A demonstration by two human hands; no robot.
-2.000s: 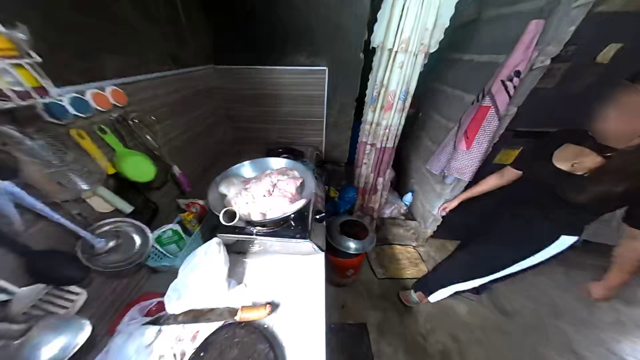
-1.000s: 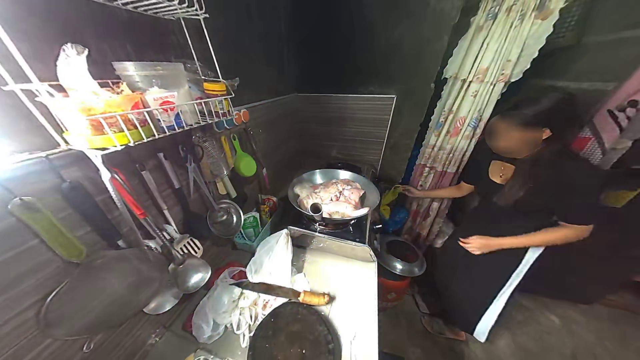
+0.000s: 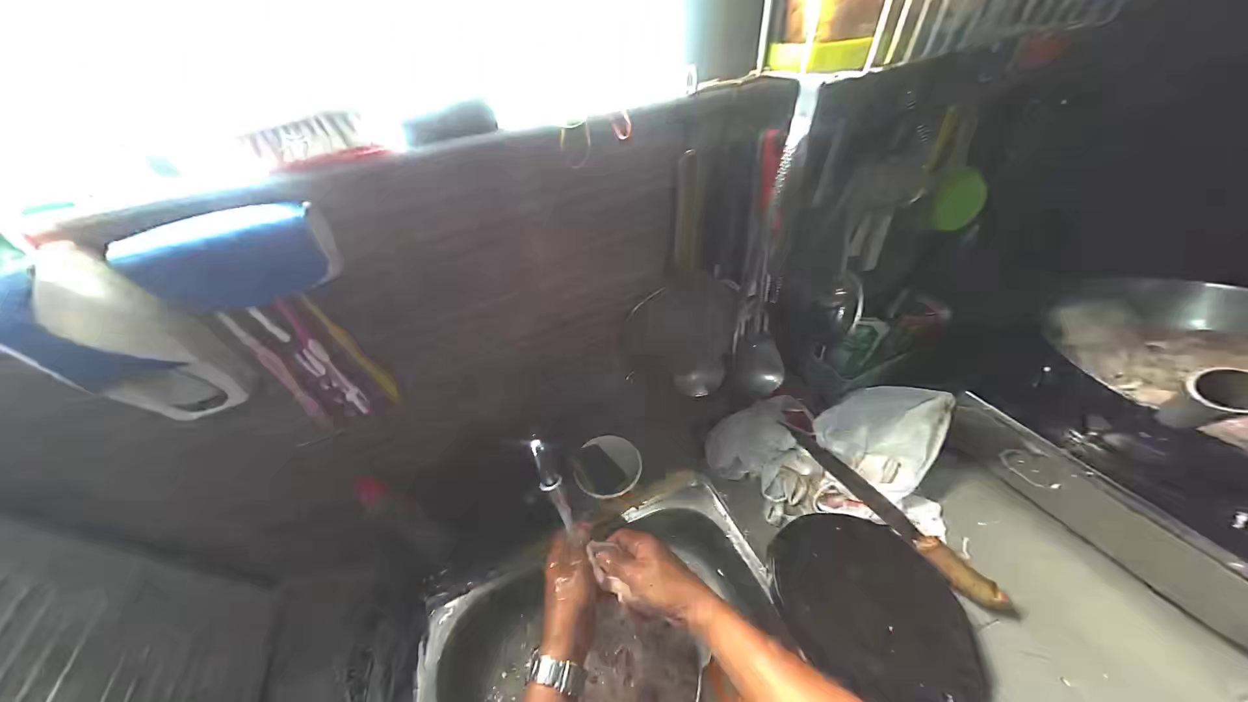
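Note:
Water runs from a faucet (image 3: 544, 466) into a metal sink (image 3: 720, 517). Under the stream is my left hand (image 3: 570, 575), wet, with a metal-band watch (image 3: 556, 673) on its wrist; its fingers are partly hidden. My right hand (image 3: 648, 575) is beside it, its fingers curled on a small whitish, wet thing (image 3: 606, 570) that I cannot identify. Right of the sink lies a round dark board (image 3: 877, 614), with a knife (image 3: 882, 507) with a wooden handle resting across its far edge and on white plastic bags (image 3: 887, 429).
Behind the sink stands a small white container (image 3: 607, 466). A large metal pan (image 3: 1160, 341) of meat sits on the stove (image 3: 1102, 439) at the right. Ladles (image 3: 759, 366) and a green utensil (image 3: 958, 199) hang on the wall. Toothbrushes (image 3: 312, 361) hang at left.
The view has swung left from the stove to the sink. Both my hands now show, under running water; neither showed before. The person by the curtain is out of view.

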